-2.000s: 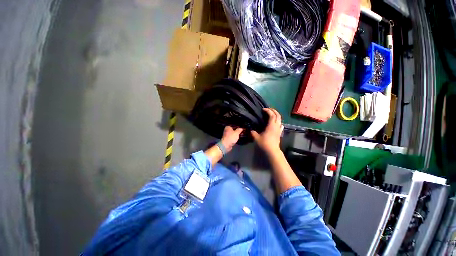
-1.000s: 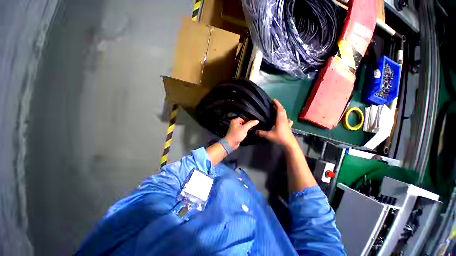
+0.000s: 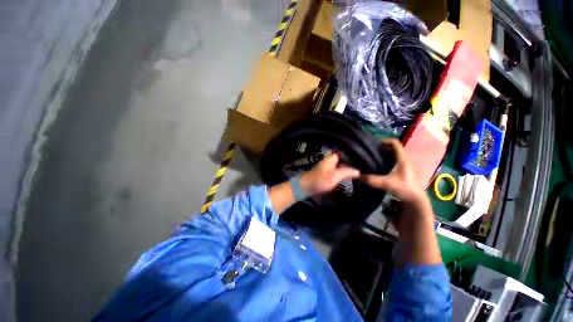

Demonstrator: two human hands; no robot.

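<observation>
A thick black coil of seals [image 3: 283,148] forms a wide ring in front of me, at the left edge of the side bench. My right hand [image 3: 399,176] grips the right side of the coil, its thumb pointing inward. My left hand [image 3: 323,176] lies over the coil's opening with its thumb and fingertips close to my right thumb. Blur hides whether a single strand is pinched between them. The floor and some small pale things show through the ring.
Open cardboard box [image 3: 276,91] is left of the bench. Bagged black coil [image 3: 402,69], red-orange pad [image 3: 427,141], yellow tape roll [image 3: 445,187], blue parts bin [image 3: 484,148] and white papers [image 3: 472,194] lie on the bench. A pale enclosure [image 3: 502,286] stands at lower right.
The black coil has spread into a wider, more open ring and moved right and a little down in view with both hands. The view has shifted, so bench and box appear lower and further right.
</observation>
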